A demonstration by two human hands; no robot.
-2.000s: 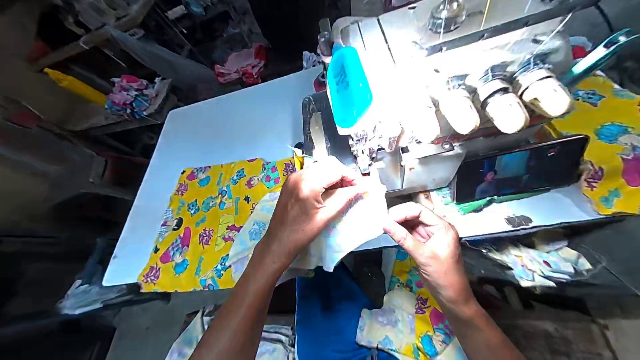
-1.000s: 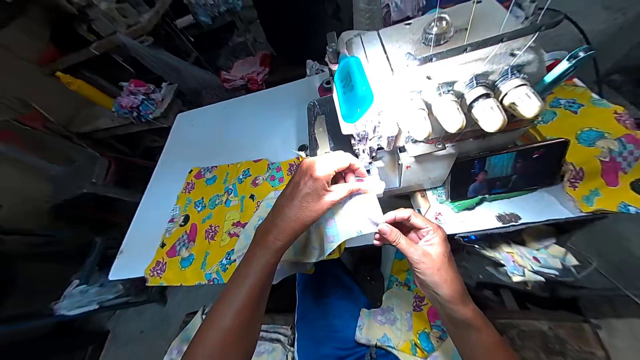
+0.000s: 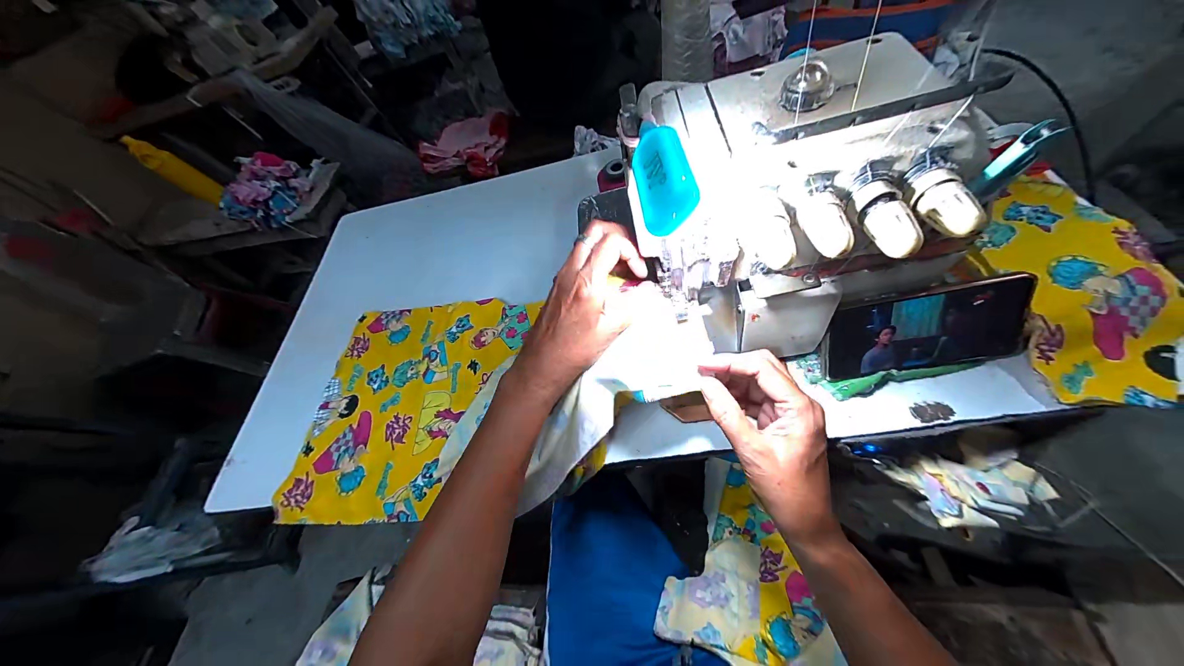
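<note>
An overlock sewing machine (image 3: 740, 157) with a bright lamp glare stands at the table's back right. Pale fabric (image 3: 638, 361), its printed side partly showing below, lies at the needle area. My left hand (image 3: 587, 305) rests on this fabric just left of the presser foot, fingers bent. My right hand (image 3: 772, 425) pinches the fabric's near right edge between thumb and fingers. Yellow printed fabric (image 3: 398, 407) spreads over the table left of my left forearm. More yellow printed fabric (image 3: 758, 555) hangs over my lap. Glare hides the needle and the stitching.
The white table (image 3: 444, 240) reaches to the left. A phone (image 3: 930, 328) leans right of the machine, beside yellow fabric (image 3: 1101, 296). Tweezers or snips with blue handles (image 3: 1017, 157) stick up at the machine's right end. Fabric scraps (image 3: 971, 486) lie below the table edge.
My left hand has moved from over the fabric near the foot to its left side, fingers more curled. The right hand still pinches the edge.
</note>
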